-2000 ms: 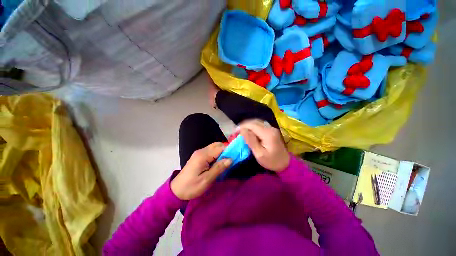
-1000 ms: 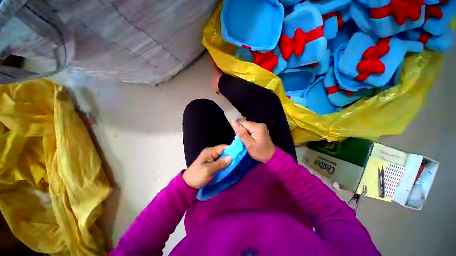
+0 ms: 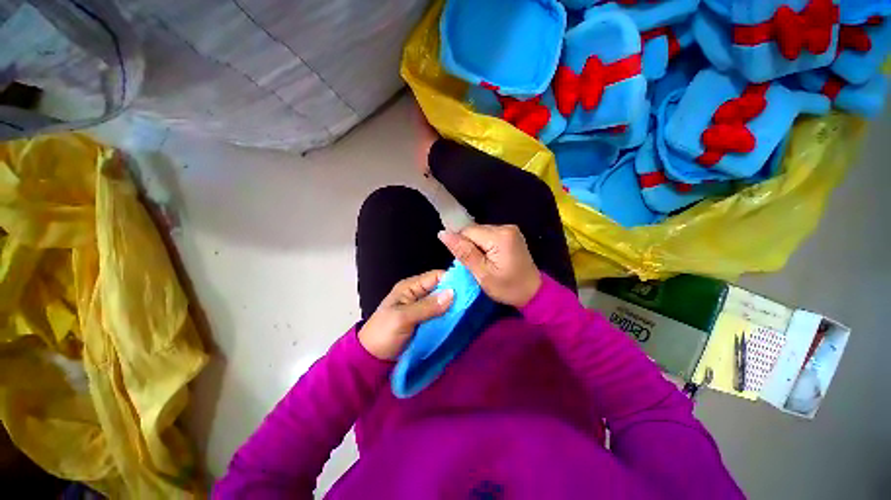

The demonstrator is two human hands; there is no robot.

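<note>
A light-blue plush box piece (image 3: 428, 354) is held above my lap, tilted nearly edge-on, its raised rim and part of its darker hollow showing. My left hand (image 3: 403, 311) pinches its rim between thumb and fingers. My right hand (image 3: 495, 262) is closed at the upper end of the same rim, thumb against fingers. Whether a needle or thread is between the right fingertips is too small to tell. No red bow shows on the held piece.
A yellow plastic bag (image 3: 684, 252) ahead right holds blue pieces with red bows (image 3: 731, 122). A grey woven sack (image 3: 254, 73) stands ahead left, a crumpled yellow bag (image 3: 117, 332) at left. A green-white carton (image 3: 653, 317) with dark tools (image 3: 740, 359) and small snips (image 3: 696, 384) lie right.
The blue piece was folded small with red showing; now it is opened along its rim and hangs lower left. My right hand, blurred earlier, is now closed at the rim.
</note>
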